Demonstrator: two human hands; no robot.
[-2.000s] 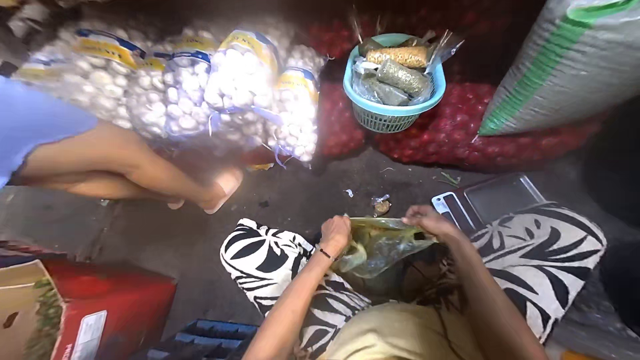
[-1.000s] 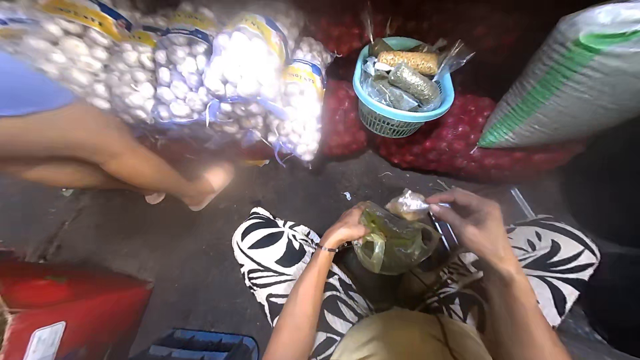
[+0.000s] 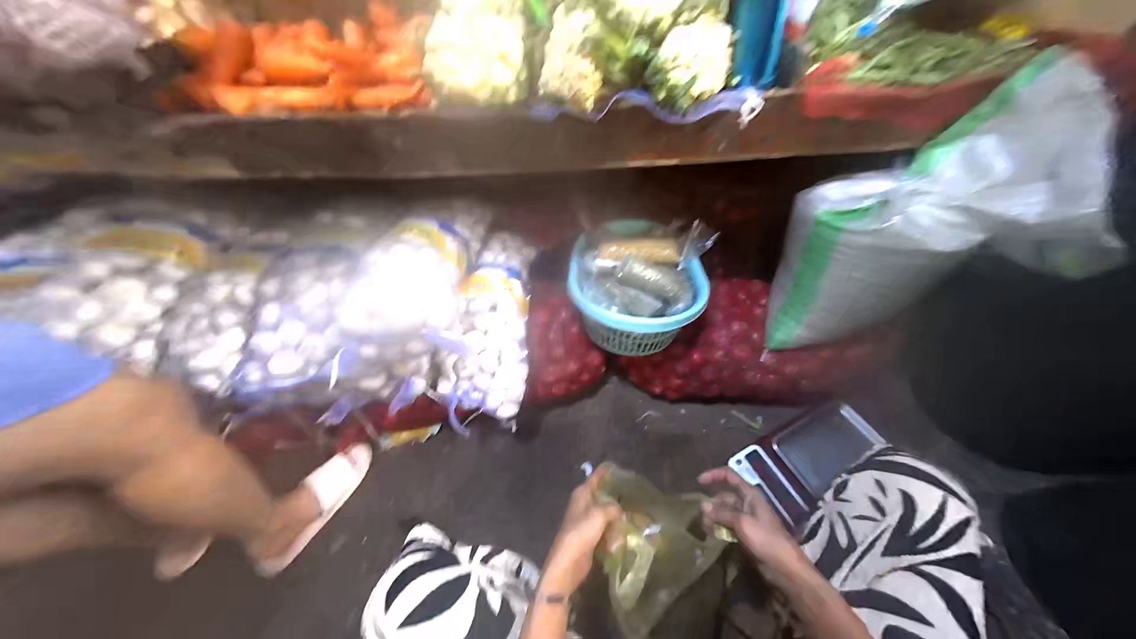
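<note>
A translucent yellowish-green plastic bag (image 3: 661, 555) hangs between both hands, low in the view. My left hand (image 3: 581, 528) grips its left edge, fingers closed on the plastic. At the bag's right edge is my right hand (image 3: 745, 515), thumb and fingers on the plastic, the upper fingers somewhat spread. What lies inside the bag cannot be made out through the blur. Just right of that hand, a digital scale (image 3: 808, 457) rests on the ground against my patterned trouser leg (image 3: 905, 541).
Ahead stands a light-blue basket (image 3: 639, 328) of packed plastic bags, by net sacks of red onions (image 3: 710, 355). Net sacks of garlic (image 3: 293, 337) lie left, a woven sack (image 3: 852, 257) right. A person's sandalled foot (image 3: 333, 488) is at left. Carrots (image 3: 293, 67) and cauliflower (image 3: 692, 58) top a shelf.
The small clear packet my right hand held one second ago no longer shows; that hand is now at the bag's edge. The view has tilted up to the shelf.
</note>
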